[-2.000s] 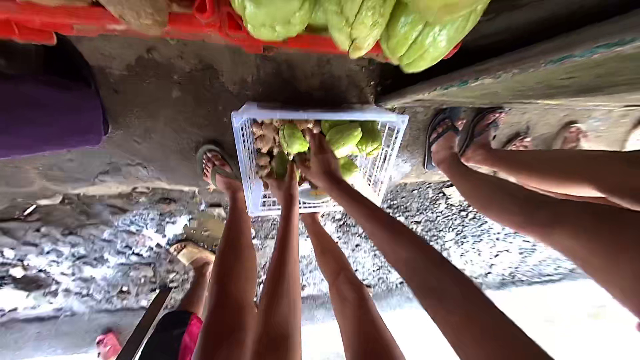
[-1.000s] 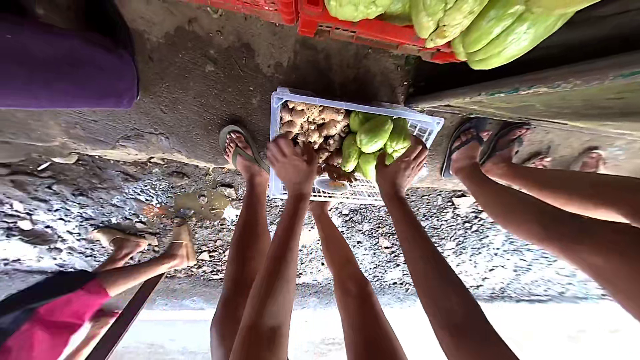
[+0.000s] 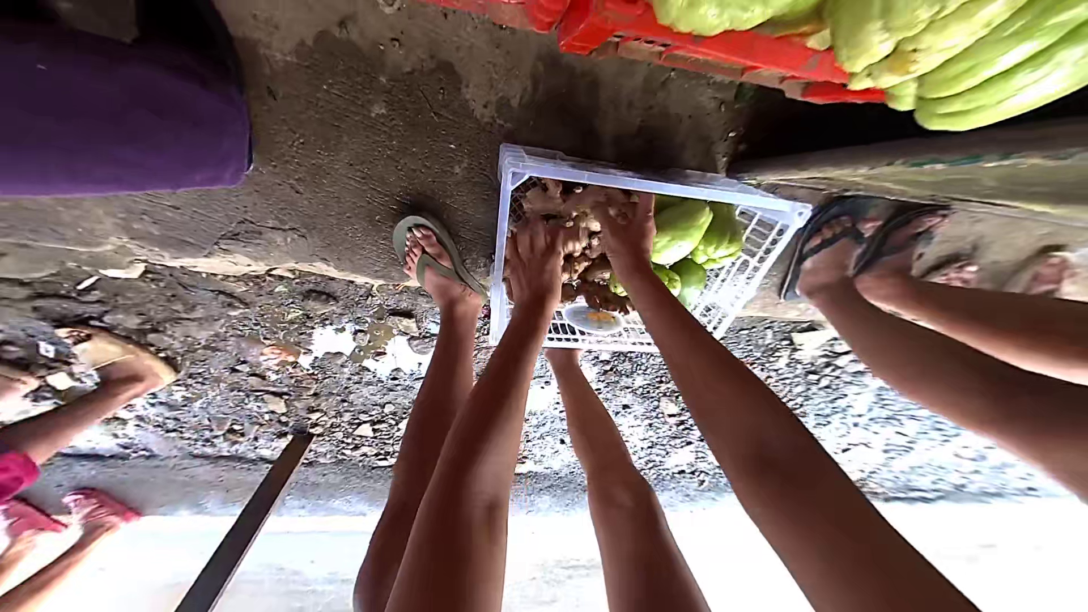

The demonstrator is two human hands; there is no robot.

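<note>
A white plastic crate [image 3: 650, 180] lies on the ground between my feet. Brown ginger roots [image 3: 586, 270] fill its left part, with green chayotes [image 3: 682, 228] to the right of them. Spread over the ginger at the left side is my left hand [image 3: 535, 259]. My right hand [image 3: 627, 234] reaches down between the ginger and the chayotes; its fingertips are partly hidden, and whether it grips a root cannot be told. A small pale oval dish or lid [image 3: 593, 319] with something orange on it sits at the crate's near side.
Red plastic crates [image 3: 714, 51] heaped with large chayotes [image 3: 960, 51] stand at the top right. Purple fabric [image 3: 119, 110] fills the upper left. People's feet in sandals [image 3: 829, 246] are at the right, others at the left. A dark bar [image 3: 246, 518] slants at the lower left, beside wet gravel.
My right hand has moved left from the chayotes to the ginger. My left hand stays over the ginger, lying lower on it. The person at the left has shifted away.
</note>
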